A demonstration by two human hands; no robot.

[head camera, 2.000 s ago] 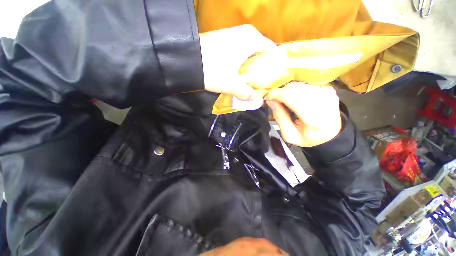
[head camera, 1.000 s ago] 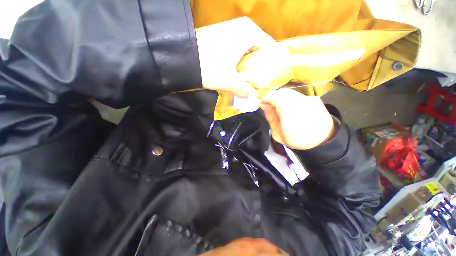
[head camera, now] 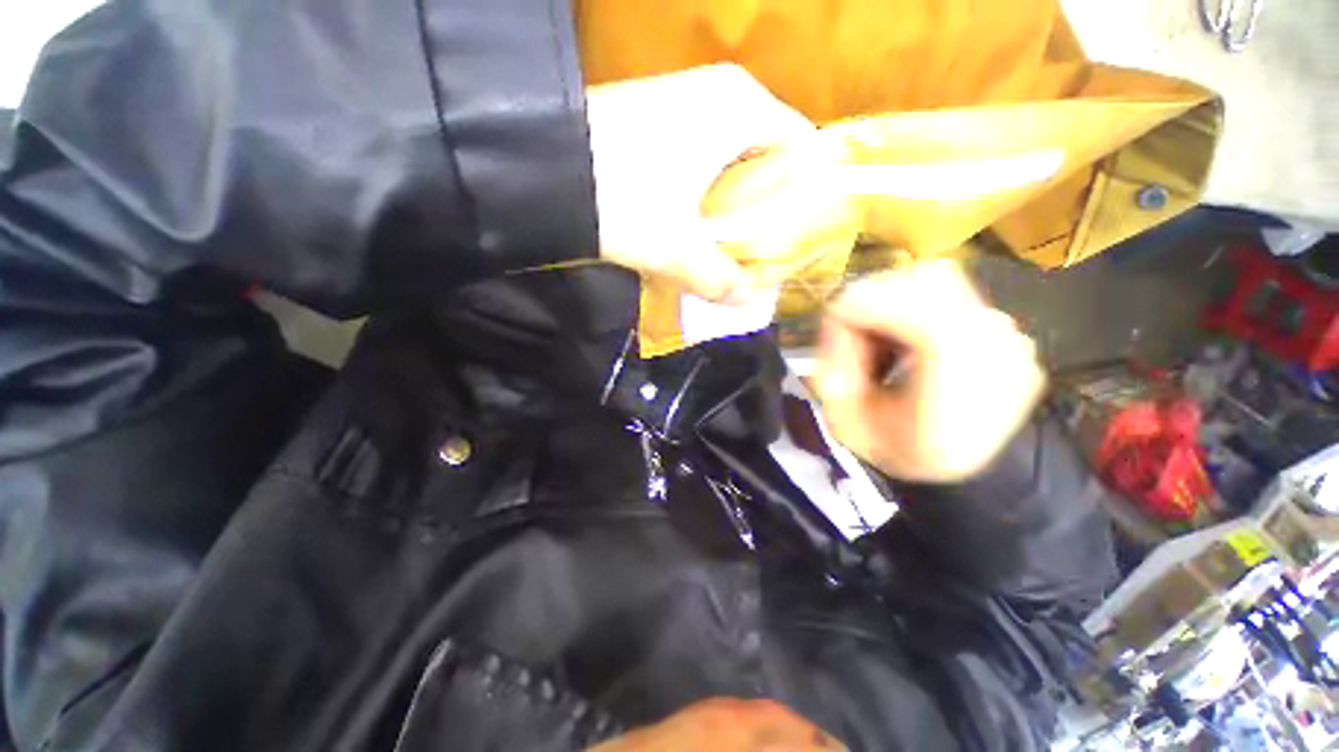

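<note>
The mustard-yellow garment (head camera: 1013,147) spreads from the top centre to the right, with a long pale band and a round grey-blue button (head camera: 1151,197) near its right corner. My left hand (head camera: 690,191) grips its near edge, the thumb on a small flap (head camera: 659,322). A small white label (head camera: 726,319) lies on this flap, below my left fingertips; no print can be made out. My right hand (head camera: 933,375) is motion-blurred, just right of the label and apart from it, fingers curled. No needle or thread can be made out in it.
Silvery looped metal, perhaps scissors, lies on the pale table (head camera: 1278,132) at the top right. Below are a red plastic object (head camera: 1275,306), a red bag (head camera: 1160,453), a box and clutter. The black jacket with dangling zip pulls (head camera: 657,467) fills the foreground.
My right hand has moved off the label and flap, a little to the right and nearer my body. My left hand still grips the garment in nearly the same place. The label is now uncovered.
</note>
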